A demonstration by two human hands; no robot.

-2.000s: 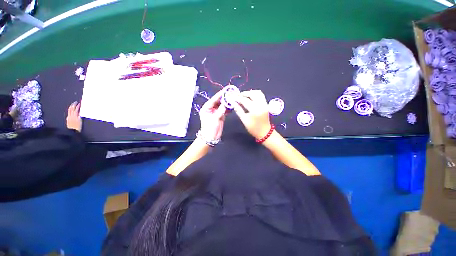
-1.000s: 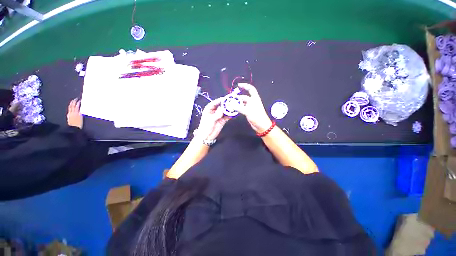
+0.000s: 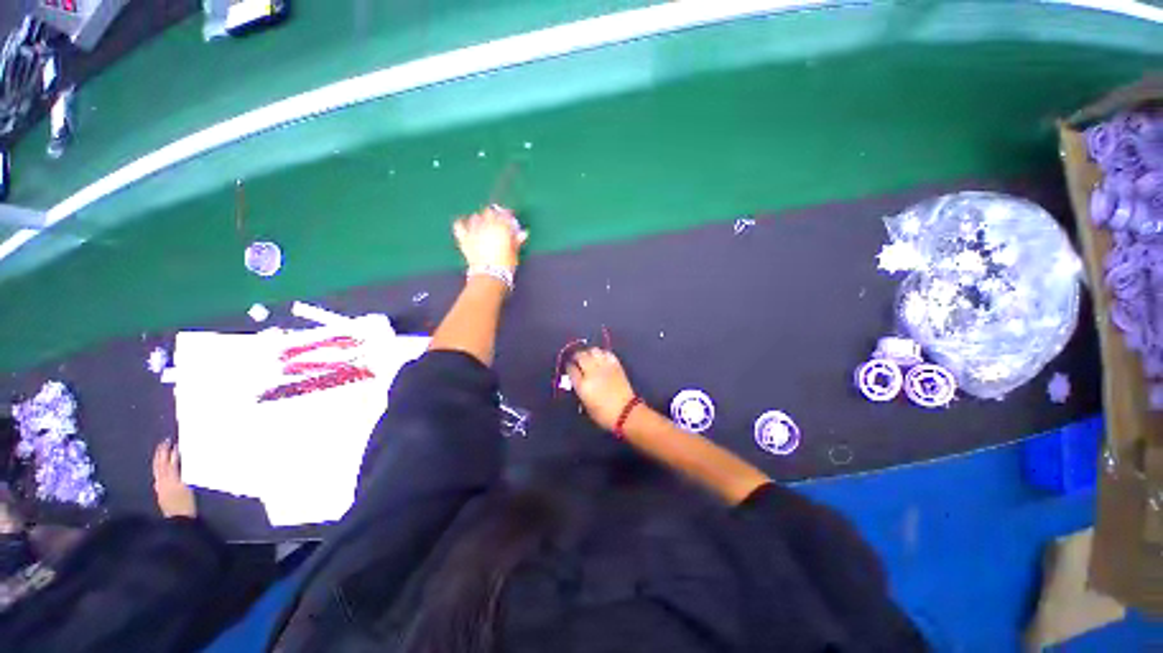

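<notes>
My left hand [image 3: 490, 242] is stretched out over the green belt [image 3: 612, 160]. A whitish bit shows at its fingertips with a faint dark lead trailing beyond; the fingers cover most of it. My right hand [image 3: 597, 383] is on the black mat [image 3: 714, 300], its fingers at a thin red wire lead [image 3: 561, 361] with a tiny white connector plug [image 3: 566, 381]. Whether the fingers grip the lead cannot be told. Two round lilac housings with white centres, one nearer [image 3: 693, 411] and one farther right [image 3: 777, 432], lie right of my right hand.
White sheets [image 3: 223, 421] bearing red wire leads [image 3: 315, 369] lie left. An assembled unit [image 3: 263, 259] sits on the belt. At right are lilac housings [image 3: 930, 384], a clear bag of star inserts [image 3: 995, 293] and a cardboard box [image 3: 1078, 191]. Another person's hand [image 3: 171, 480] is at left.
My hands have parted from the round unit they held together. My left hand has moved forward over the belt; my right hand has lowered to the mat. The view has shifted forward.
</notes>
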